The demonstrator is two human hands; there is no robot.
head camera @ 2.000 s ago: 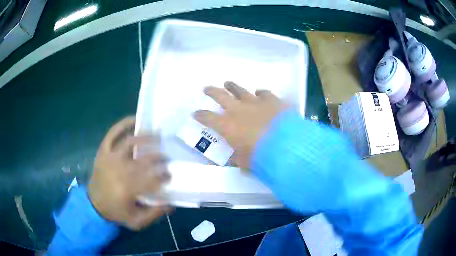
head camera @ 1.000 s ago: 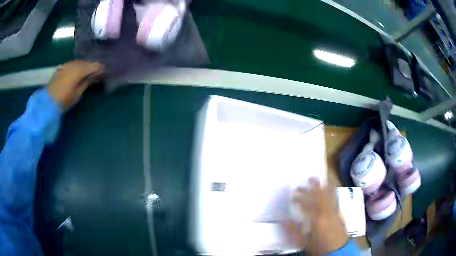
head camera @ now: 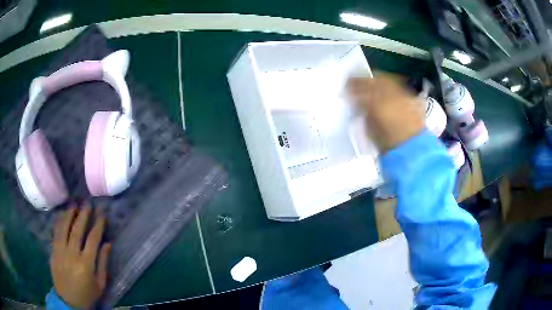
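Pink and white over-ear headphones (head camera: 112, 151) with ear-shaped bumps on the band lie on a dark grey bag (head camera: 163, 181) at the left of the bench. My left hand (head camera: 78, 254) lies flat with fingers apart on the bag, just below the headphones. An open white box (head camera: 263, 145) stands at the centre, with a pale leaflet (head camera: 302, 142) flat on its floor. My right hand (head camera: 390, 109) is blurred at the box's right wall; whether it grips the wall or anything else cannot be told.
More pink and white headphones (head camera: 461, 103) lie at the right on brown cardboard (head camera: 387, 219). A small white piece (head camera: 244, 269) lies near the bench's front edge. White card (head camera: 375, 272) shows below that edge. A pale rail (head camera: 242, 25) runs along the back.
The headphones and grey bag have come from beyond the rail onto the bench. My left hand now rests on the bag. My right hand has moved from inside the box to its right wall.
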